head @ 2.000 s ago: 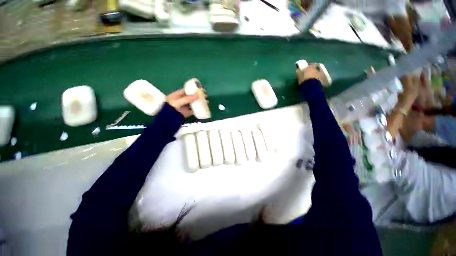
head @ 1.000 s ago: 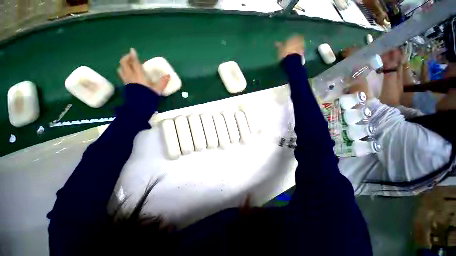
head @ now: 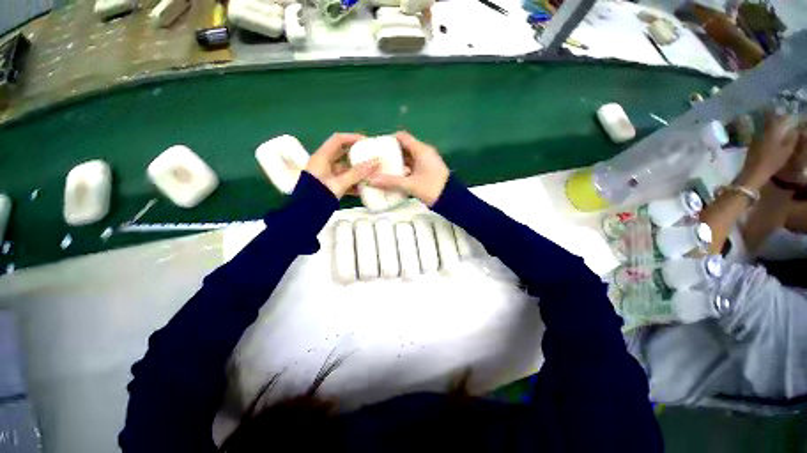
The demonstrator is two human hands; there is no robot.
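A cream-white case (head: 379, 157) is held between my left hand (head: 337, 165) and my right hand (head: 423, 170), over the near edge of the green belt. The fingers of both hands are on its sides and front. Several cream cases stand on edge in a close row (head: 389, 249) on the white sheet (head: 398, 327), just below my hands. Another case (head: 283, 163) lies flat on the belt beside my left hand. More cases lie farther left, one at an angle (head: 182, 176) and one upright (head: 88, 192), with faint tan marks.
The green belt (head: 495, 106) crosses ahead, with a case (head: 616, 122) at right and a white strip (head: 172, 226) at left. Bottles with white caps (head: 681, 239) and a large clear bottle (head: 655, 164) stand at right, beside another person's arms. Cases and a black-yellow tool (head: 213, 36) lie beyond.
My hands, apart over the belt before, have come together around a case. The case that lay between them on the belt no longer shows there. The view has shifted.
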